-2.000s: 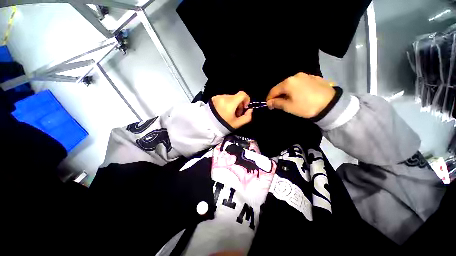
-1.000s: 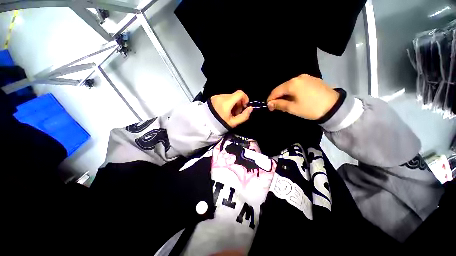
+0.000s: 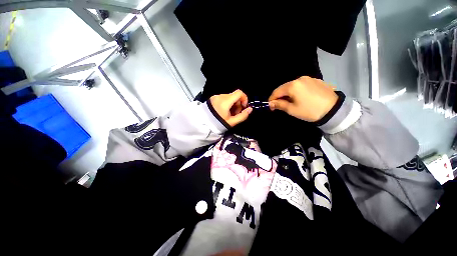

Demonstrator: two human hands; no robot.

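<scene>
A large black garment [image 3: 265,45] hangs away in front of me and lies under both hands. My left hand [image 3: 229,107] pinches it with thumb and fingertips. My right hand [image 3: 304,99] pinches it just to the right, thumb against finger. A tiny pale, shiny oval outline [image 3: 258,104], a thread loop or a fitting, I cannot tell which, lies between the two sets of fingertips. A small yellow-orange end [image 3: 332,87] shows at the back of my right hand; the rest of that tool is hidden in the palm.
A silver-grey tubular rack [image 3: 159,47] with dark casters stands at the upper left. A flat blue shape [image 3: 52,125] lies on the floor at the left. Clear-bagged dark items [image 3: 435,72] hang at the right. A light upright bar [image 3: 372,50] stands right of the garment.
Both hands keep almost the same place and pinch. The pale outline between the fingertips has shifted slightly in shape. The yellow-orange end, hidden one second ago, shows again.
</scene>
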